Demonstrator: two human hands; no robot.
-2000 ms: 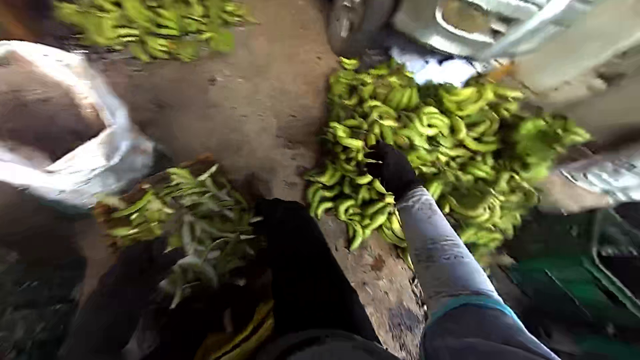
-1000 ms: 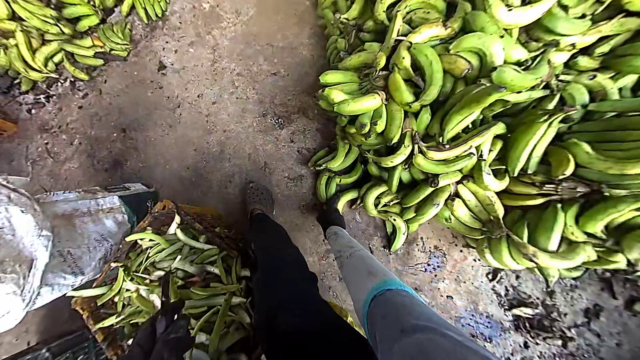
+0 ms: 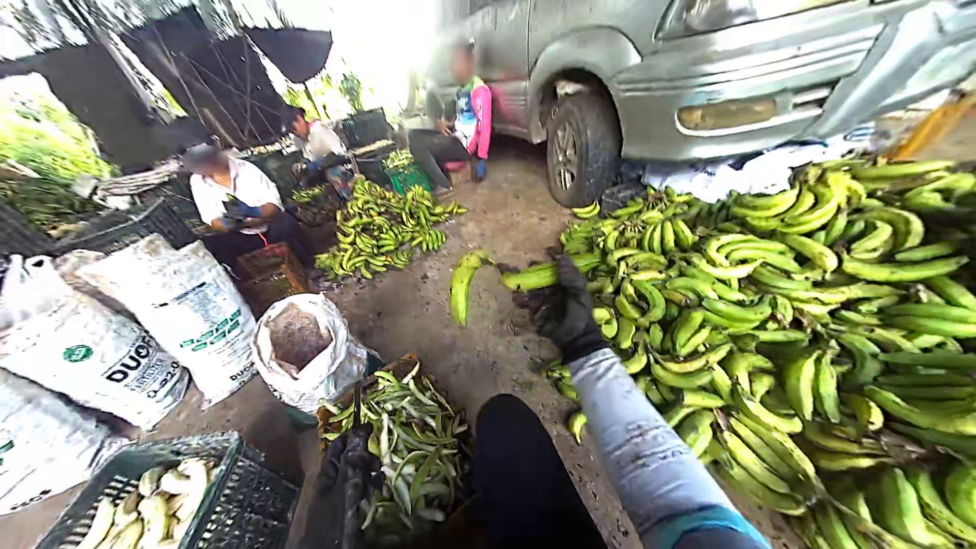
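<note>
My right hand [image 3: 568, 309], in a dark glove, grips a few joined green plantains [image 3: 537, 276] at the left edge of a large pile of green plantains [image 3: 762, 305]. One curved plantain [image 3: 462, 293] of these hangs out to the left. At the lower middle, my left hand [image 3: 351, 465], also in a dark glove, is closed around a dark, narrow tool whose kind I cannot tell. It is over the left side of a crate heaped with green peels [image 3: 415, 450].
A black plastic crate [image 3: 252, 488] of peeled plantains stands lower left, beside white sacks [image 3: 191, 320] and an open sack [image 3: 305, 351]. Several people sit farther back near a second plantain pile [image 3: 389, 229]. A parked vehicle [image 3: 724, 84] stands behind the large pile.
My right hand has come up from low at the pile's edge, now with plantains in its grip. The view has tilted up, showing the vehicle and the seated people.
</note>
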